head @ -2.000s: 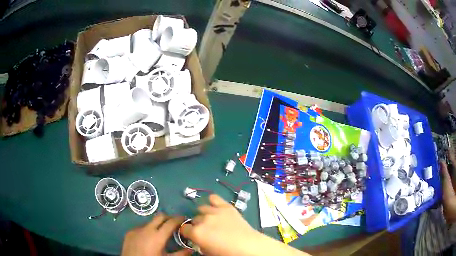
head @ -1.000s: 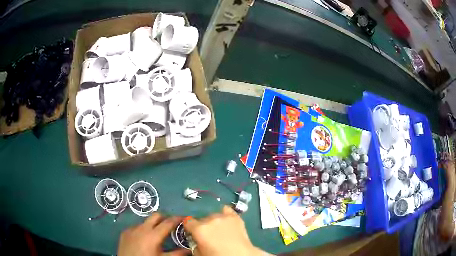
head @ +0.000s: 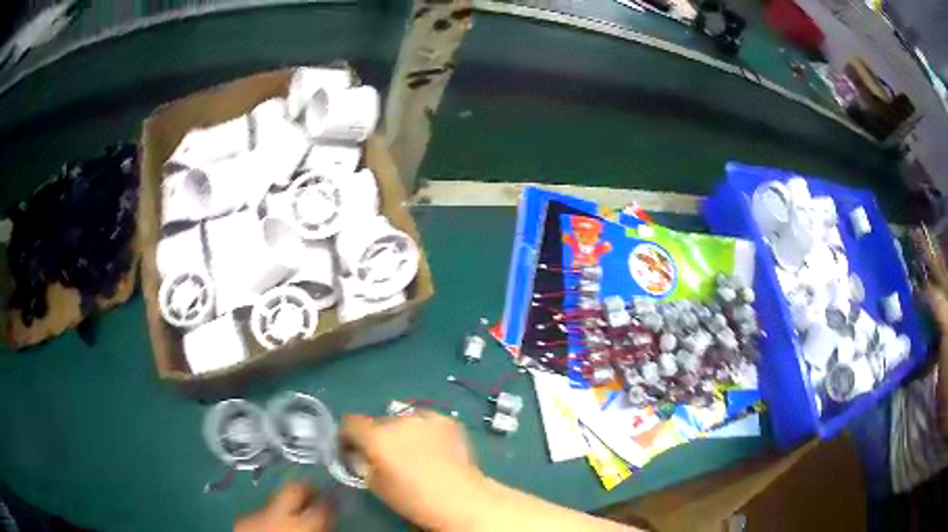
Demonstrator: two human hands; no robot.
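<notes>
Two white round fan housings [head: 238,432] [head: 301,427] stand side by side on the green bench, each with a spoked ring and thin leads beside it. A third white housing [head: 346,468] is next to them, partly hidden by my right hand [head: 411,457], whose fingers grip its rim. My left hand [head: 283,511] is blurred at the bottom edge, apart from the housings; its fingers are unclear. Loose silver motors [head: 474,347] [head: 505,411] lie right of the hands, and another [head: 400,408] sits just behind my right hand.
A cardboard box [head: 179,371] of white housings is behind left. Black parts [head: 73,234] are heaped far left. Many motors [head: 676,343] lie on printed sheets [head: 650,265]. A blue bin [head: 787,379] holds white parts. A lower carton [head: 800,488] and another person's arm [head: 933,275] are at right.
The view has shifted. The third housing has moved left beside the other two with my right hand on it. My left hand has come off it and dropped toward the bottom edge.
</notes>
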